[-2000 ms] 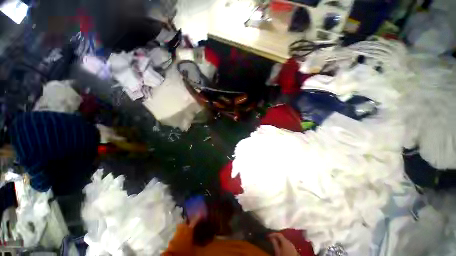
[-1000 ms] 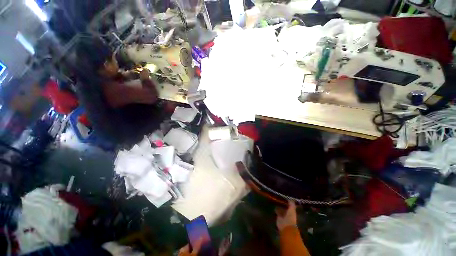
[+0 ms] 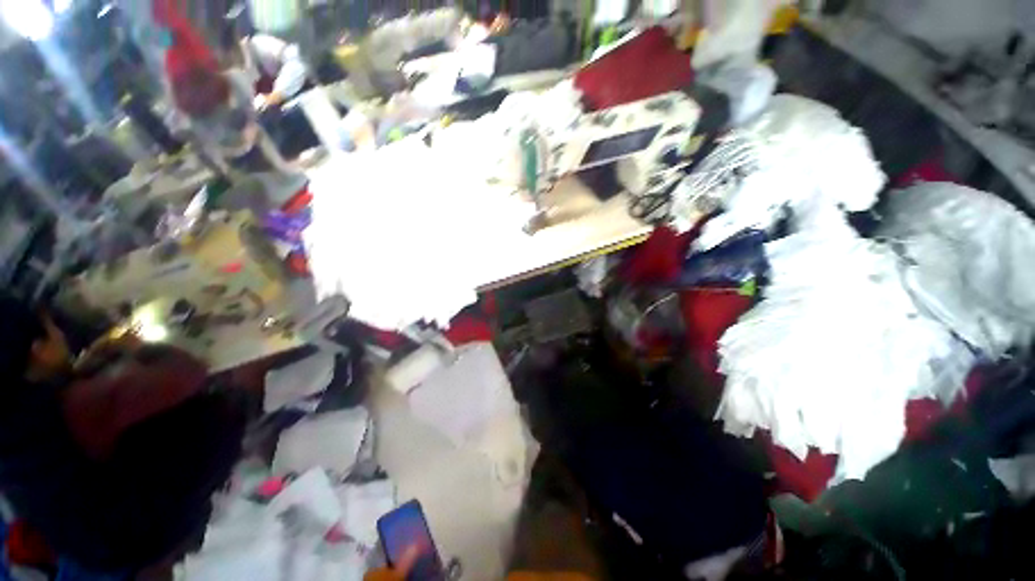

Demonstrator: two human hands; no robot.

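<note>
A smartphone (image 3: 406, 538) with a lit blue and reddish screen shows near the bottom edge, left of centre. My left hand (image 3: 389, 574) is at its lower end, almost wholly cut off by the bottom edge; only a small orange-toned part shows, and the phone appears held in it. My right hand is not in view. An orange-brown blur (image 3: 554, 558) at the bottom centre may be a sleeve.
A lockstitch machine (image 3: 624, 142) stands on a pale table (image 3: 585, 241) beside overexposed white cloth (image 3: 409, 216). White garment heaps (image 3: 829, 340) lie right. Stacked white pieces (image 3: 324, 443) lie left, near a person (image 3: 131, 414) at another machine.
The view has swung, moving the lockstitch machine leftward and bringing the right-hand white heaps in. The phone sits slightly further left. My right hand, visible a second ago, has left the picture.
</note>
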